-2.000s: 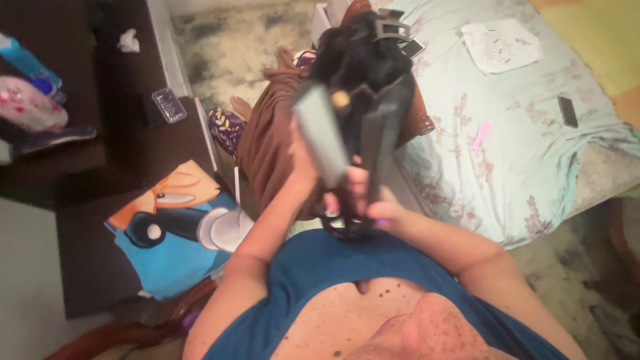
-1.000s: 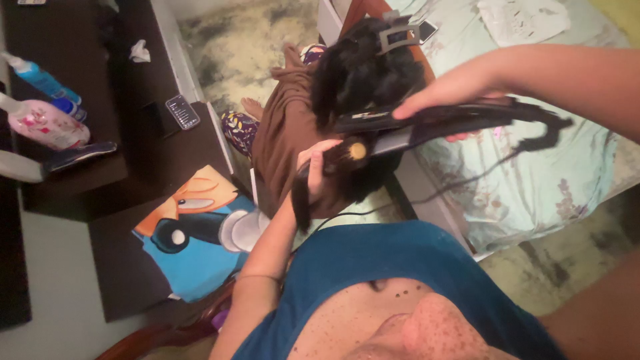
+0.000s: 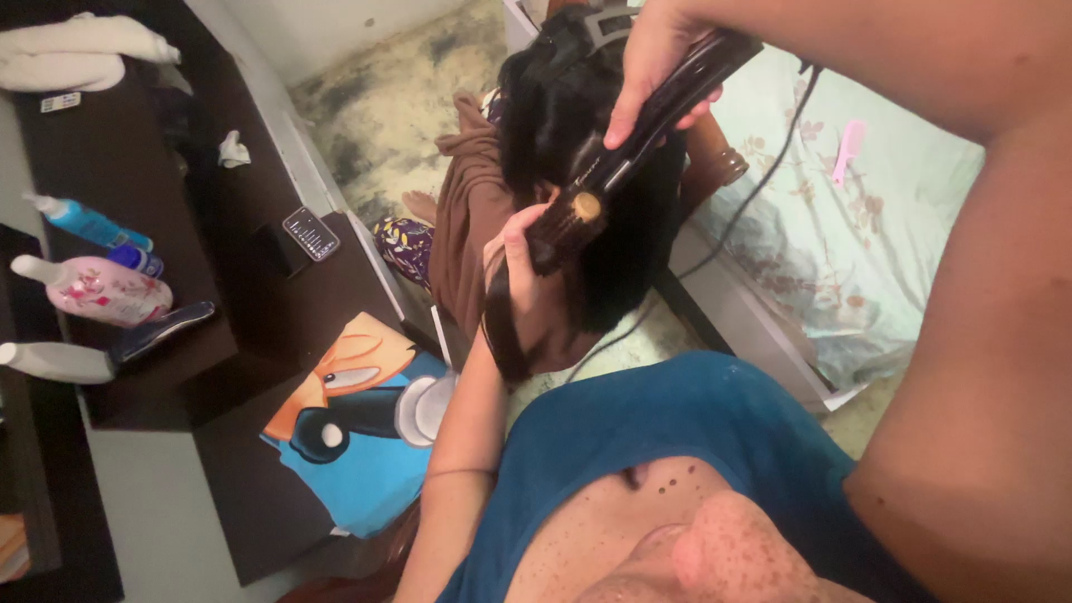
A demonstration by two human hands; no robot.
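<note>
A seated person's dark hair (image 3: 548, 92) is in front of me, part of it pinned up with a grey hair clip (image 3: 610, 27). My right hand (image 3: 657, 79) is closed around a black hair straightener (image 3: 645, 121), which points down and left at the hair. Below its tip, my left hand (image 3: 519, 251) grips a round hairbrush (image 3: 565, 230) with a light wooden end, and a strand of hair (image 3: 502, 331) hangs over that hand. Whether the straightener's plates are pressed together on the strand cannot be made out. A brown cloth (image 3: 469, 226) covers the person's body.
A dark desk at left bears a pink bottle (image 3: 109, 289), a blue spray bottle (image 3: 88, 222), a phone (image 3: 311, 234) and a printed cloth (image 3: 360, 427). The straightener's cord (image 3: 745, 201) crosses in front of the bed (image 3: 804, 251), where a pink comb (image 3: 848, 152) lies.
The straightener has turned from lying nearly level to slanting down and left, my right hand with it. Two seconds ago both hands were close together, low in front of my chest.
</note>
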